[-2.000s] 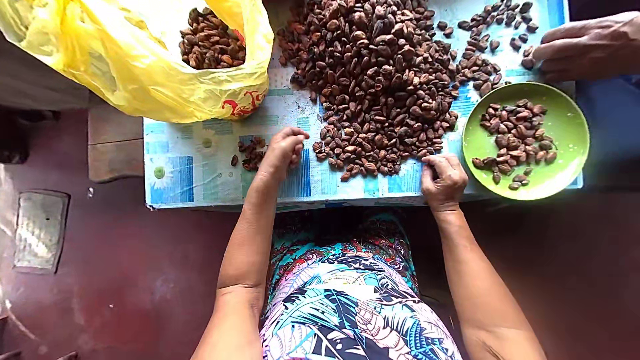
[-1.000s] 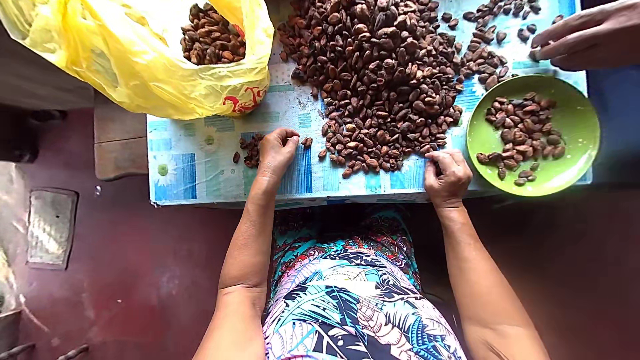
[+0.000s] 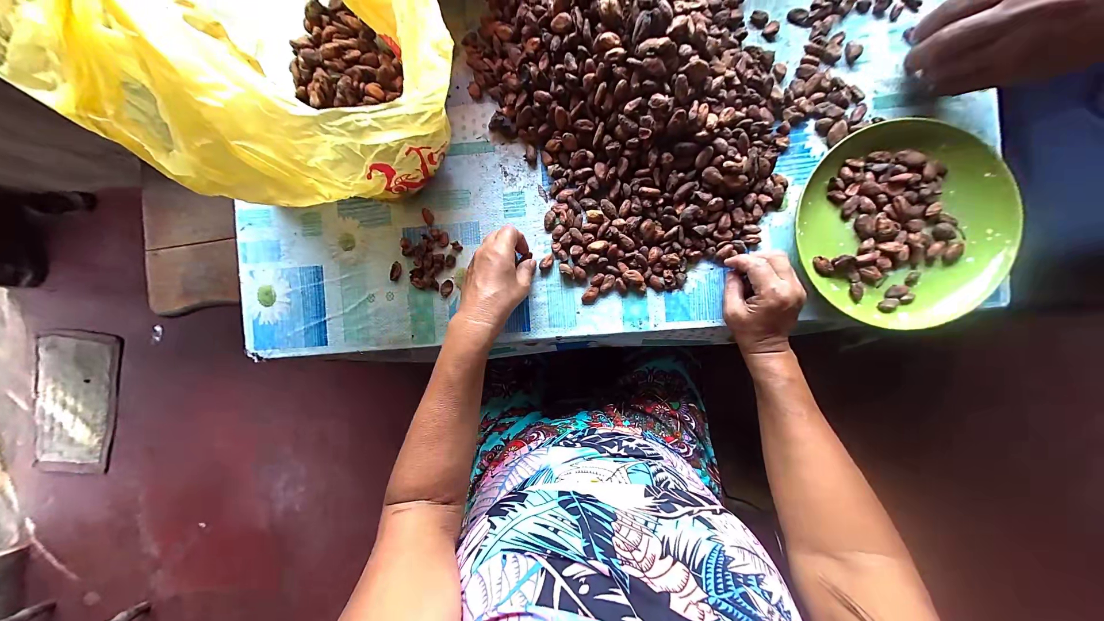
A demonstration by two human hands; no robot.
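A large heap of dried cacao beans lies on the table in front of me. My left hand is at the heap's lower left, fingers pinched around a dark cacao bean at the fingertips. Just left of that hand is a small group of dark beans or pieces. At the heap's lower right edge, my right hand rests with curled fingers beside the beans; whether it holds one cannot be told. A green plate with some beans on it stands to the right of my right hand.
A yellow plastic bag holding more cacao beans stands at the upper left. Another person's hand is at the upper right, near scattered beans. The table's patterned cloth ends just in front of me. A wooden board is at the left.
One second ago a bean lay just right of my left fingertips, and one is still there now. The other person's hand has shifted slightly at the upper right. My right hand stays near the heap's edge.
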